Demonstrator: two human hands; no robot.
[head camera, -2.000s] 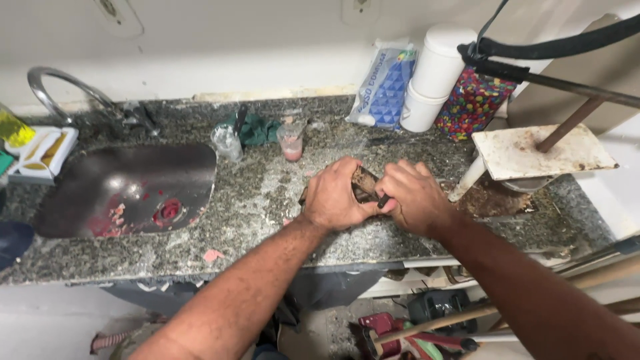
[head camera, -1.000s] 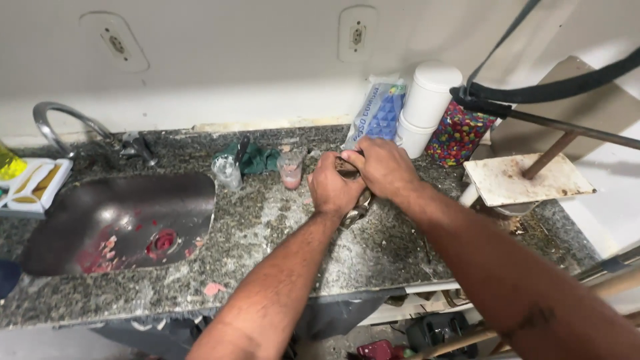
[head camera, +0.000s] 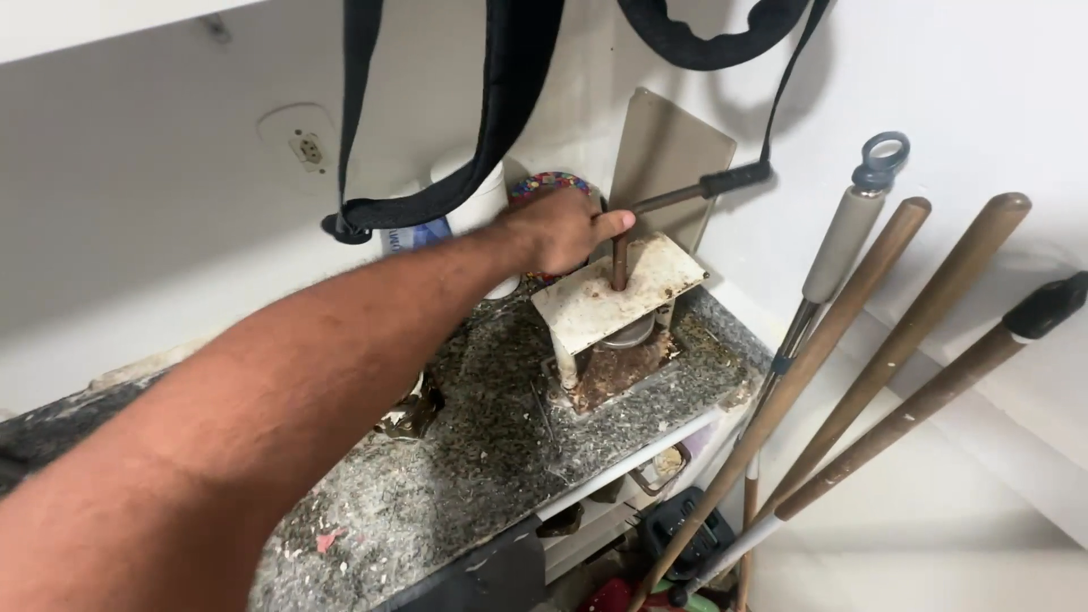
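My left hand (head camera: 565, 231) reaches in from the lower left and is closed around the metal crossbar handle (head camera: 671, 200) of a screw press. The bar's free end has a black grip. Its upright brown rod passes through the press's worn white top plate (head camera: 616, 293), which stands on short legs above a rusty base (head camera: 625, 370). A round metal disc (head camera: 629, 331) sits below the plate. A dark, angular metal piece (head camera: 412, 412) lies on the granite counter (head camera: 476, 476), partly hidden by my forearm. My right hand is out of view.
Black straps (head camera: 425, 208) hang above the counter. White tubs (head camera: 476, 204), a blue-printed bag (head camera: 416, 234) and a multicoloured container (head camera: 548, 183) stand behind my arm. Several wooden poles (head camera: 799, 391) lean at the right. A beige board (head camera: 671, 161) rests against the wall.
My left hand has left the dark piece on the counter and taken hold of the press's handle. My right hand has gone out of view. The view has swung to the right.
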